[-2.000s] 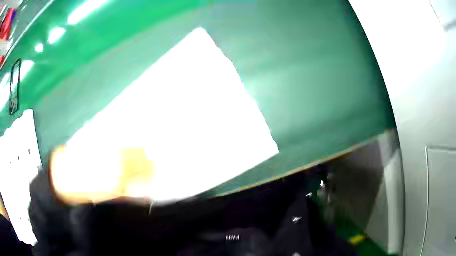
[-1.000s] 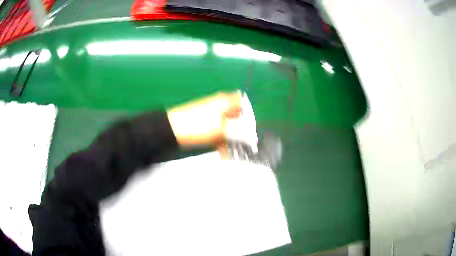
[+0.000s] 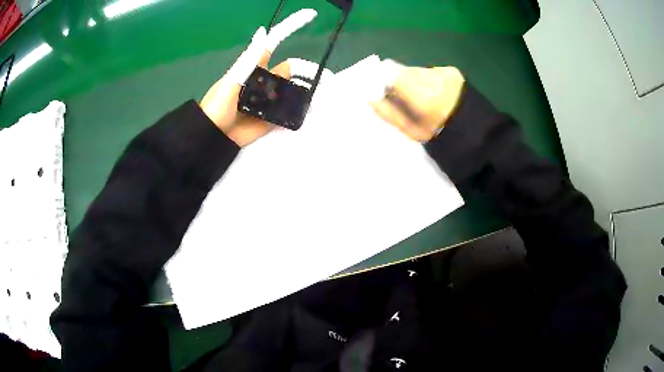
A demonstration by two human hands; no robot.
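Observation:
My left hand (image 3: 234, 109), with white finger cots, holds a dark phone frame (image 3: 275, 99) above the upper part of the white work sheet (image 3: 291, 211). The frame's filled end, with small round marks, points towards me. Its open rectangle reaches up and right, and its far end is cut off by the top edge. My right hand (image 3: 431, 94) is blurred beside the sheet's upper right side, apart from the frame. A dark streak shows at its fingers; I cannot tell whether it is tweezers.
A white sheet with small dark marks (image 3: 29, 218) lies at far left. The glossy green surface (image 3: 182, 43) runs behind the green mat (image 3: 131, 109). Part of another dark frame (image 3: 6, 75) shows at the left edge. Pale machine panels (image 3: 597, 131) stand at right.
The right hand has come into view. The left hand has turned and now clearly holds the phone frame near the sheet's top; one second ago it was blurred, reaching right.

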